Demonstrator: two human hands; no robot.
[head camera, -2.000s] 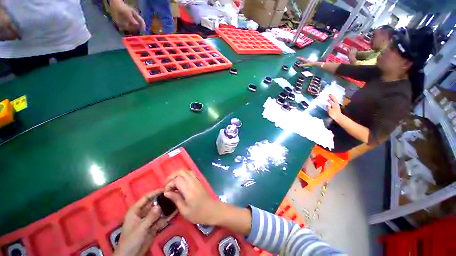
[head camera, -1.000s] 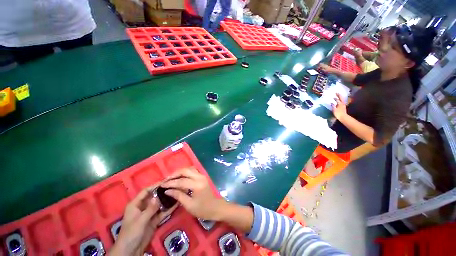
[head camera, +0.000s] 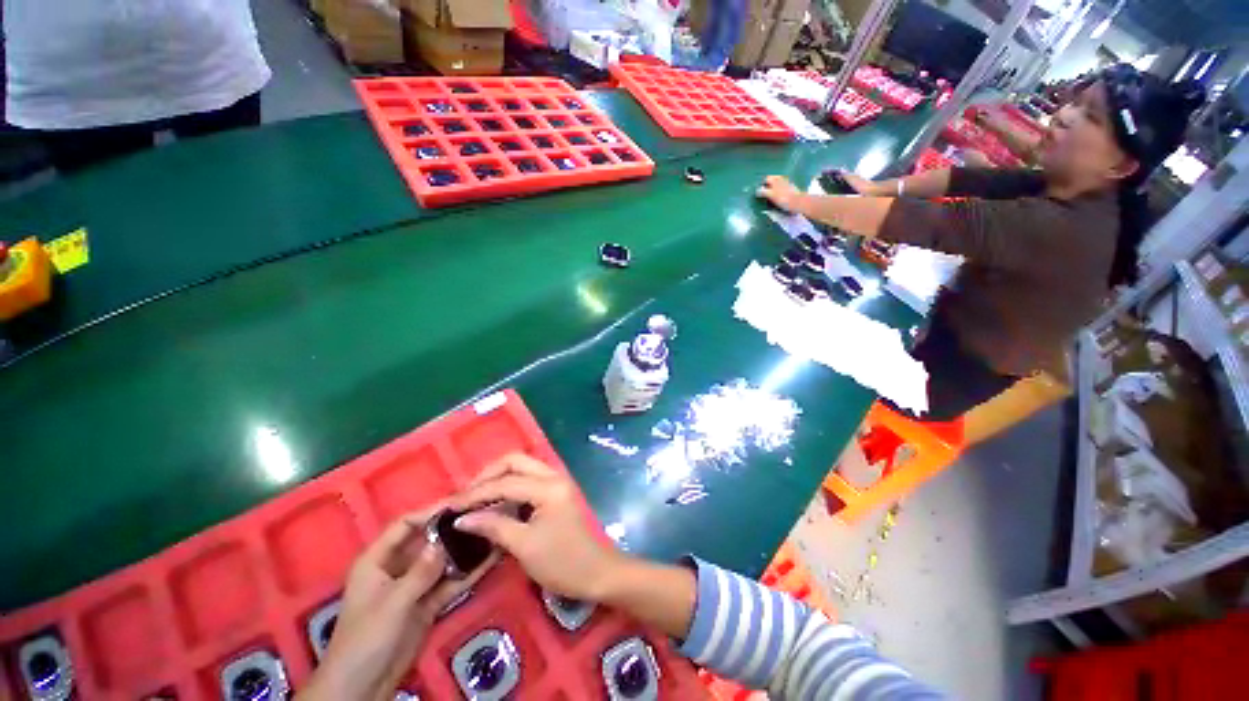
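Note:
A smartwatch unit (head camera: 463, 542) with a black glossy face and silver rim is held between my hands above the red tray (head camera: 175, 551). My left hand (head camera: 380, 603) grips its rim from the lower left. My right hand (head camera: 545, 531) is at its upper right side, with the thumb on the black face. Whether the right fingers hold a wipe cannot be told. Silver watch cases (head camera: 485, 666) with dark round centres sit in the tray's nearer pockets; the far row of pockets is empty.
A white solvent bottle (head camera: 637, 373) stands beyond the tray, beside clear film scraps (head camera: 726, 427). A loose watch unit (head camera: 614, 255) lies on the green belt (head camera: 411, 295). Another red tray (head camera: 500, 133) is at the far side. A seated person (head camera: 1020, 260) reaches over the belt at right.
My hands stay on the watch unit, with small finger shifts. The loose watch units on the belt have moved right. The seated person's arms now reach farther across the belt.

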